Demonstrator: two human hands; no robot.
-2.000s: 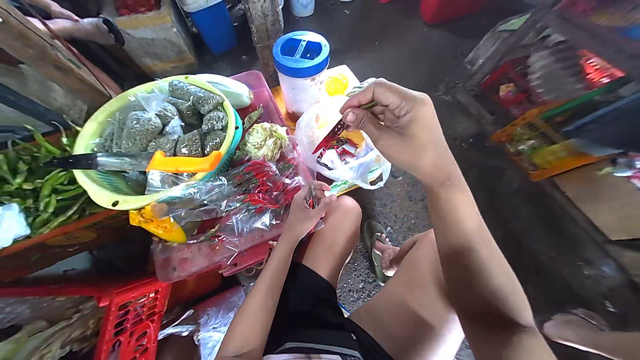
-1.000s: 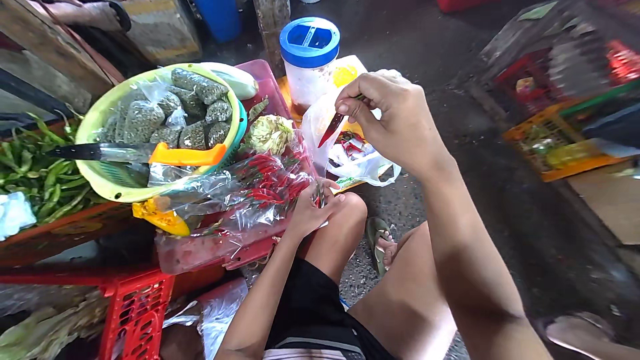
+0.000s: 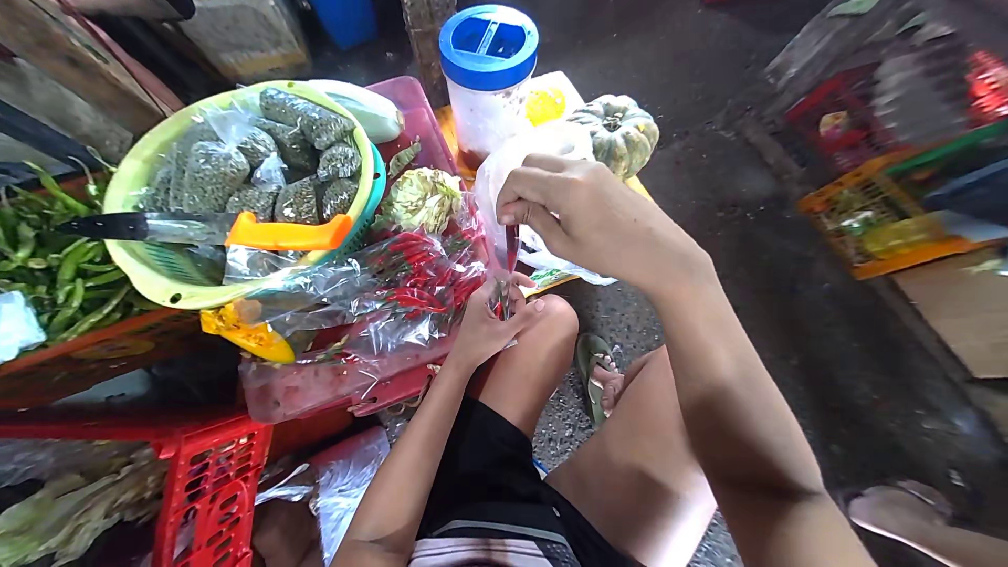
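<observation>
My left hand [image 3: 492,315] holds a small clear plastic bag [image 3: 498,295] with something red in it, beside my knee. Just above it, my right hand [image 3: 583,216] pinches a dark red chili pepper [image 3: 512,246] that hangs down toward the bag's mouth. Left of my hands, red chilies [image 3: 417,276] lie in and around clear plastic on a pink tray [image 3: 315,390]. Behind my right hand is a white plastic bag [image 3: 492,169], its contents mostly hidden.
A knife with an orange handle [image 3: 287,234] lies across a yellow basket [image 3: 122,252] of bagged green seeds or beans. Around it are green peppers [image 3: 67,276], a cut squash [image 3: 248,331], a blue-lidded container [image 3: 488,79], a pumpkin [image 3: 618,134] and a red crate [image 3: 213,488].
My right hand, with a red chili in its fingers, has come down toward my left hand. The pumpkin now shows behind it. My left hand has stayed by the knee.
</observation>
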